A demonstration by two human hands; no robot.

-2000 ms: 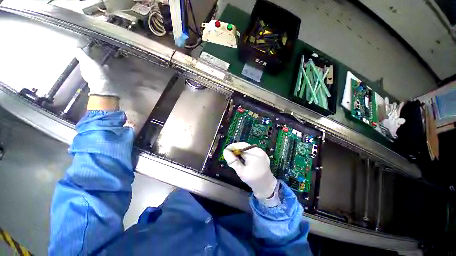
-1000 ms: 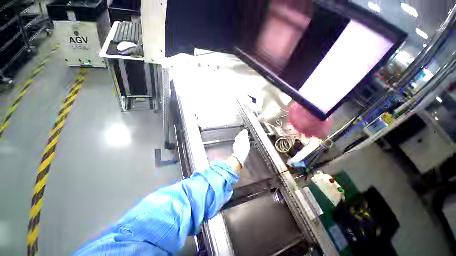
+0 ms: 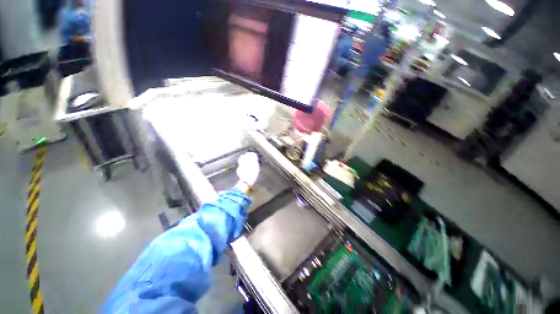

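My left hand (image 3: 248, 170), in a white glove, reaches out over the conveyor (image 3: 256, 244). It is small and blurred, and its fingers and anything in them cannot be made out. A black carrier (image 3: 302, 273) with a green circuit board (image 3: 344, 276) lies on the conveyor at the bottom, blurred and cut off by the lower edge. A bare grey plate (image 3: 288, 236) lies between my left hand and the carrier. My right hand is out of the picture.
A large monitor (image 3: 282, 52) hangs over the brightly lit far end. A pale button box (image 3: 341, 172), a black parts bin (image 3: 393, 189), pale green strips (image 3: 431, 245) and a spare board (image 3: 491, 279) stand on the green mat at right. A trolley stands left.
The view first swung left up the line, then partly back, so the carrier and boards show again at the bottom. My right hand has left the picture. My left hand stays over the conveyor.
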